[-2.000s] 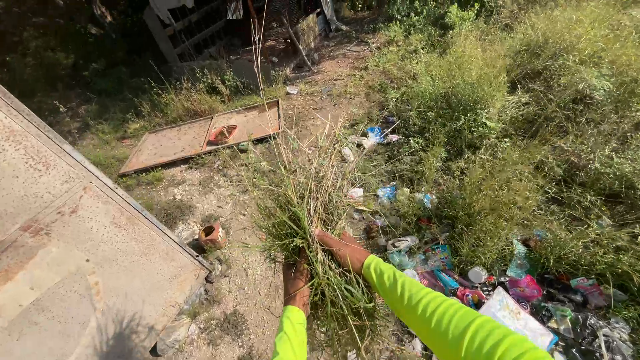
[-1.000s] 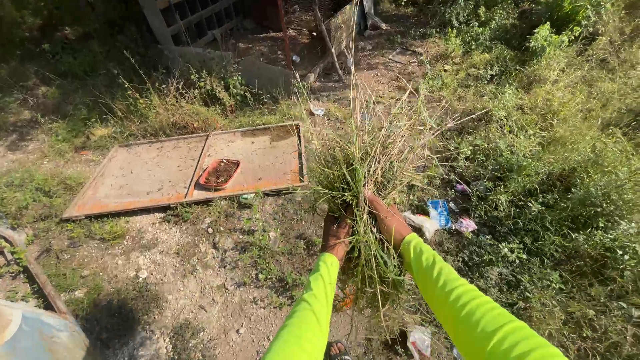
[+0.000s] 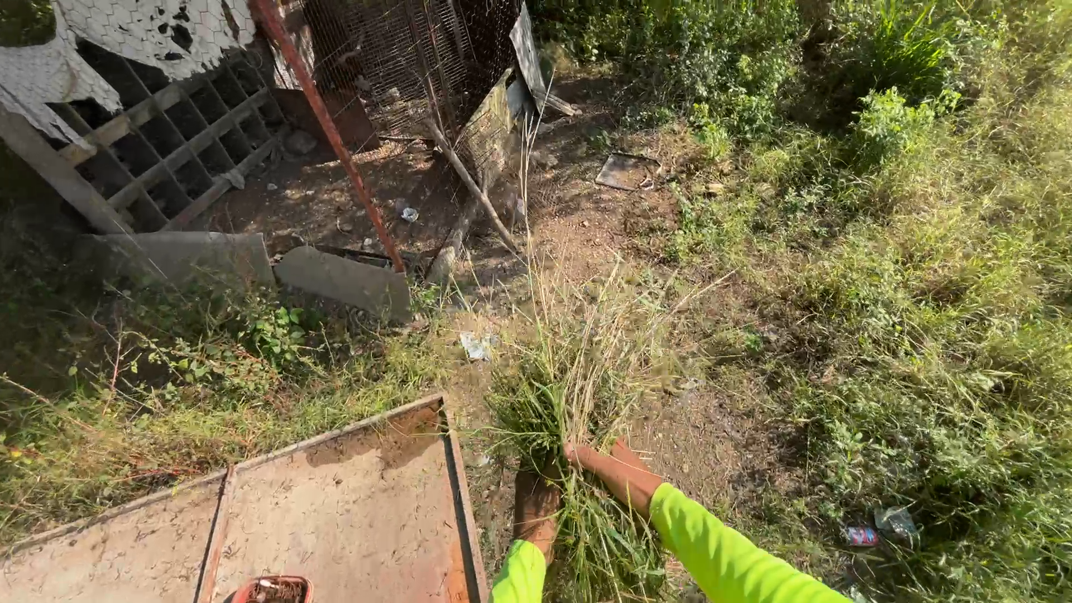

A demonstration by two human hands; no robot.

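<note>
A large bundle of cut grass, part green and part dry, is held out in front of me at the lower middle. My left hand grips it from the left, its fingers mostly hidden by the blades. From the right, my right hand closes around the stems, close beside the left. Long dry stalks rise above both hands, and leafy ends hang below them. Both arms wear bright yellow-green sleeves.
A framed metal panel lies at the lower left with a red tray on it. Ahead stands a wire-mesh enclosure with a leaning red post. A dirt path runs beside it; weeds and litter lie to the right.
The view has moved forward along the path, past the litter pile toward the enclosure. Both hands still hold the grass bundle.
</note>
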